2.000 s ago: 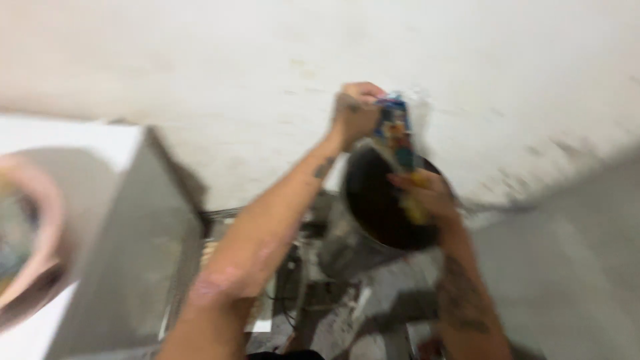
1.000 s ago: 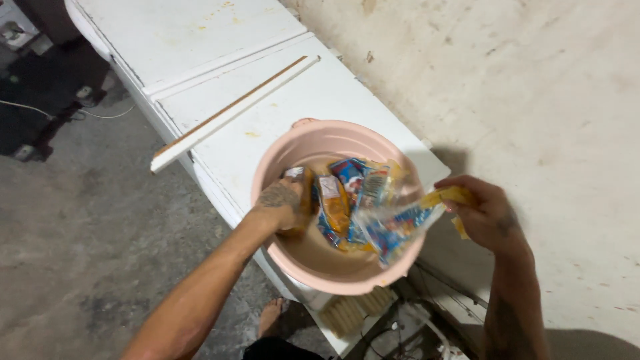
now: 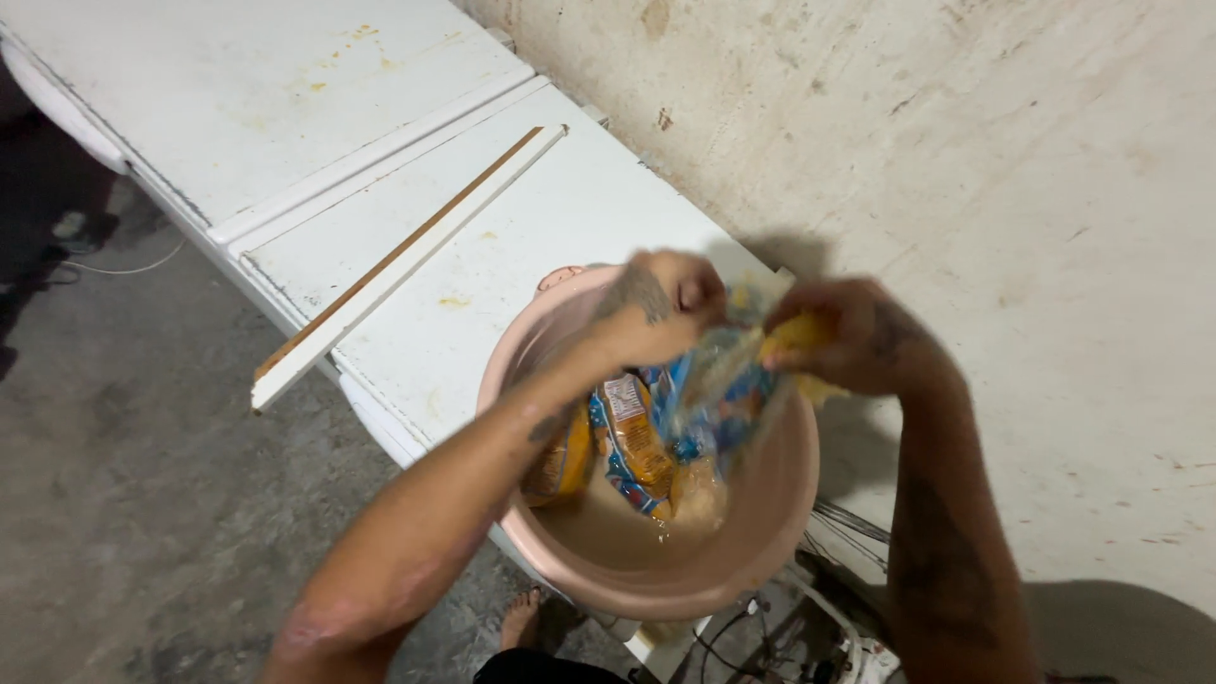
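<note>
A pink plastic basin holds cloudy water and several printed plastic packets. One orange and blue packet lies near its middle, and an orange packet lies at its left side. Over the basin's upper right, my right hand is closed on a yellow thing, perhaps a sponge or cloth, beside a wet, clear and blue plastic packet. My left hand is at the top of the same packet, its fingers curled and blurred; whether it grips the packet cannot be told.
The basin stands on a white chest freezer lid. Left of it, a white and brown strip lies across the lid, its end past the edge. A stained wall rises at the right. Cables and a bare foot show below.
My left hand has left the packets at the basin's left side and moved up and right, near my right hand. The view has swung from a dark bucket to the basin since two seconds ago.
</note>
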